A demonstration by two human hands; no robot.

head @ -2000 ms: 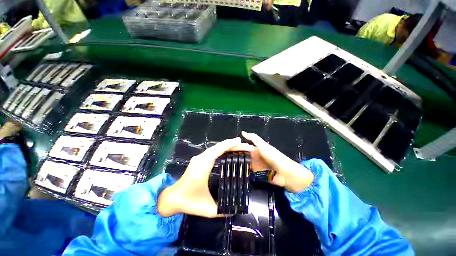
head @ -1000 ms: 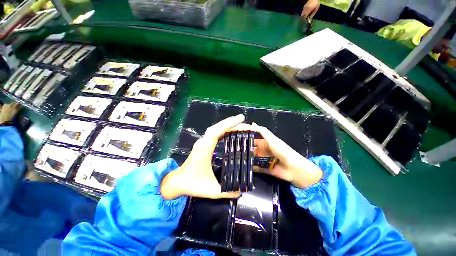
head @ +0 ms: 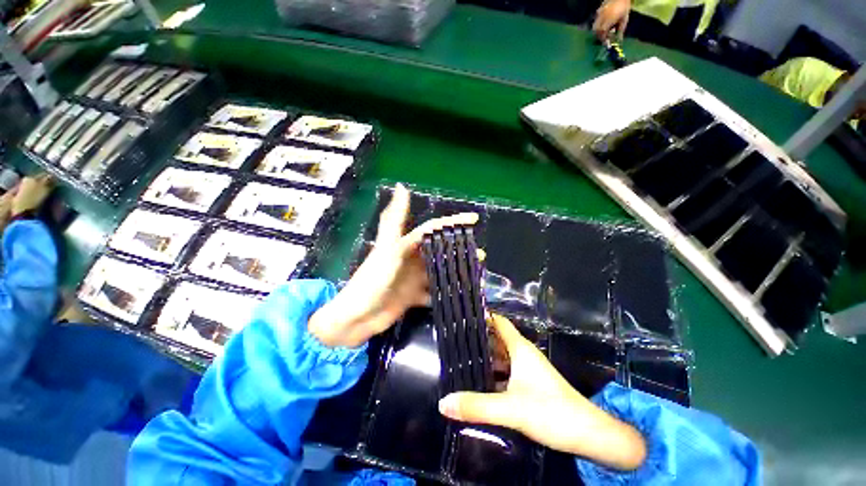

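Note:
A stack of phone screens [head: 460, 313] is held edge-on in front of me, seen as dark parallel layers with thin light lines. My left hand [head: 394, 271] is at the upper left of the stack, fingers over its top edge and thumb raised. My right hand [head: 527, 394] grips the lower right, thumb across the near end. Below them lies a blister tray [head: 655, 327] with dark pockets, partly hidden by my hands and sleeves. Glare shows on its surface.
A tray of white-backed screens [head: 242, 171] lies at left, another filled tray [head: 119, 123] beyond it. A pale slab [head: 608, 104] with black screens stands at upper right. Clear stacked trays [head: 366, 17] are at the far side. Other people's hands show at far left and top right.
My right hand has moved down to the stack's lower end. My left hand has shifted up, its thumb now raised. The stack is turned to show longer edges. The view has shifted slightly.

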